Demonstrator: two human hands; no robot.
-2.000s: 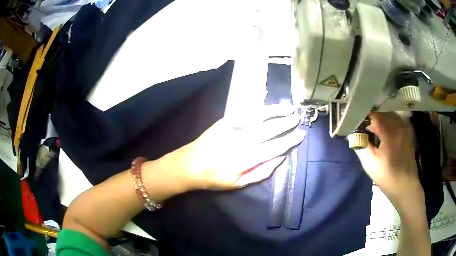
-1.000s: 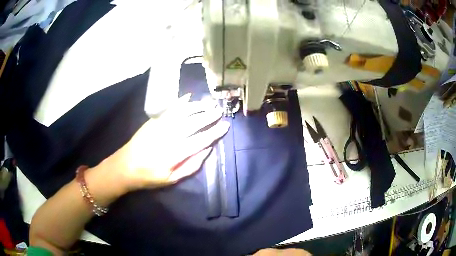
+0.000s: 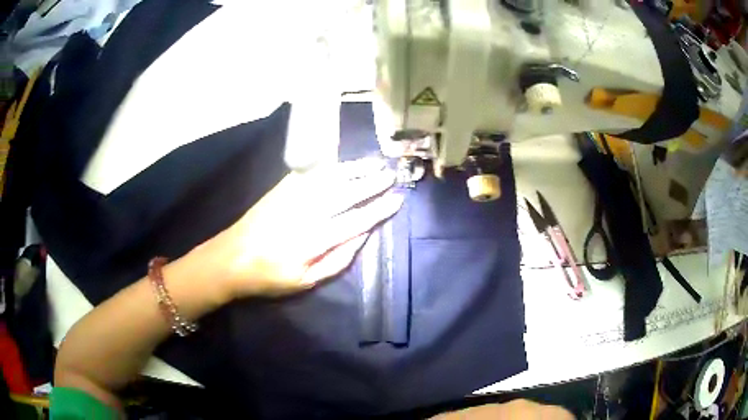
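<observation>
The dark navy garment panel [image 3: 467,287] lies flat under the machine head. A narrow folded welt strip [image 3: 385,295] lies on it, its upper end near the presser foot [image 3: 408,171]. My left hand [image 3: 316,230] lies palm down on the cloth, fingers together, fingertips beside the presser foot and over the strip's upper part; it is glared white by the lamp. My right hand [image 3: 508,413] is cut off by the bottom edge; only a small rounded part shows, with no fingers visible. The cream-white sewing machine [image 3: 492,82] stands above.
Pink-handled snips [image 3: 560,250] lie right of the panel. Dark-handled shears [image 3: 599,250] lie beyond, partly under a dark strip [image 3: 636,254]. Another dark strip [image 3: 668,82] hangs over the machine arm. Printed sheets [image 3: 726,209] are at far right. Tangled dark cloth is at left.
My right hand has left the area beside the needle and moved down to the bottom edge. The view has shifted right, showing the snips and shears. My left hand stays on the cloth.
</observation>
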